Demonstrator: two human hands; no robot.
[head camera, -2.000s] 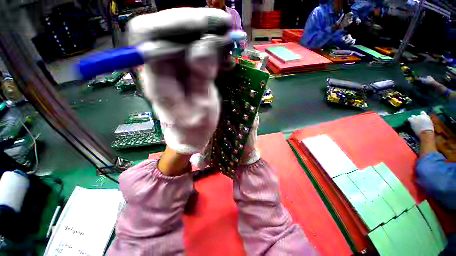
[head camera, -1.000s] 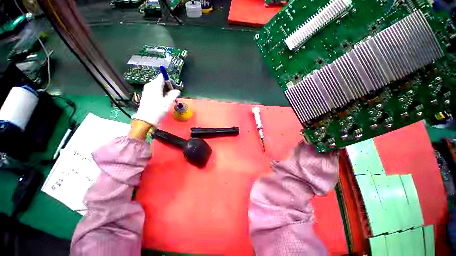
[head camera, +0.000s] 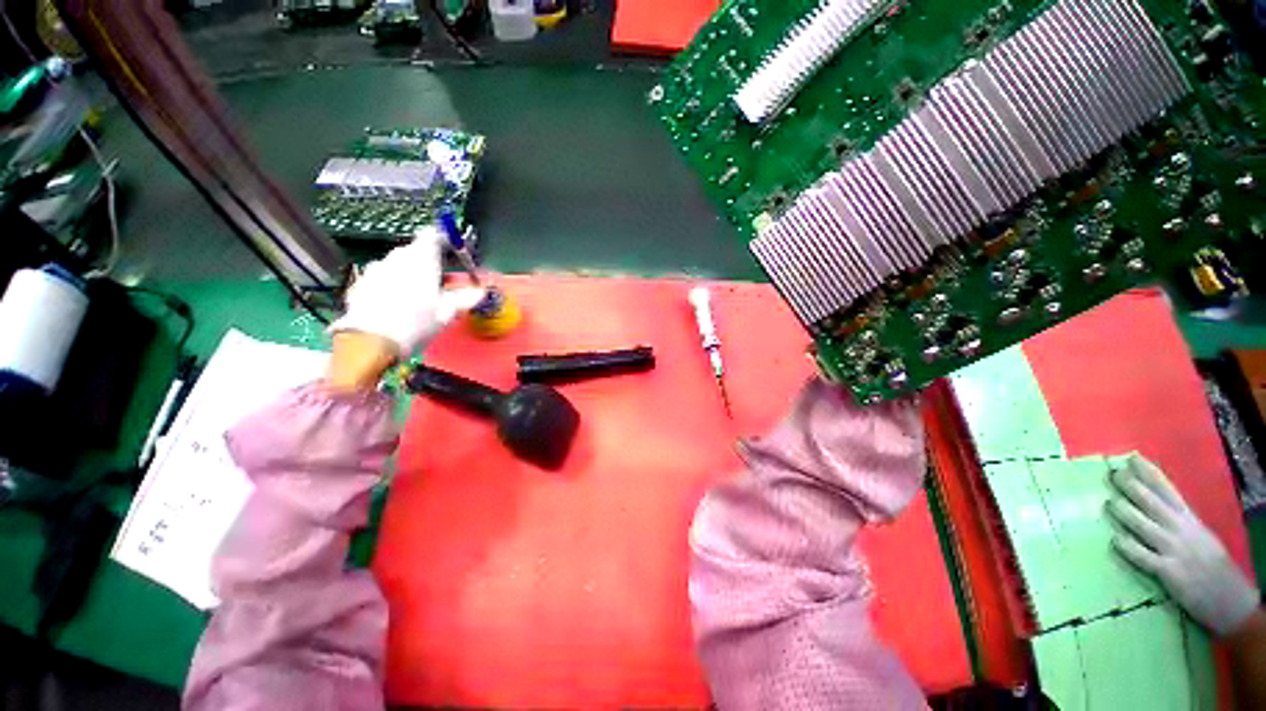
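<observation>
A large green circuit board [head camera: 694,125] with a silver finned heat sink [head camera: 972,153] is held up, tilted, at the upper right. My right hand holds its lower side; the hand is hidden behind the board and only the sleeve shows. My left hand [head camera: 396,299], in a white glove, is beside a blue pen [head camera: 450,231] that leans in a yellow pot [head camera: 494,314]. Its thumb and forefinger are apart and the pen shows uncovered beside them.
On the red mat [head camera: 555,583] lie a black round-headed tool [head camera: 535,424], a black stick tool [head camera: 586,364] and a white-handled screwdriver [head camera: 710,333]. A board [head camera: 375,178] sits on the conveyor. Another person's gloved hand [head camera: 1180,542] touches green cards [head camera: 1034,514]. Papers [head camera: 208,472] lie left.
The board was upright before me, then moved to the upper right with its heat sink showing. My left hand brought the pen down to the pot and drew back slightly. Another person's hand has appeared.
</observation>
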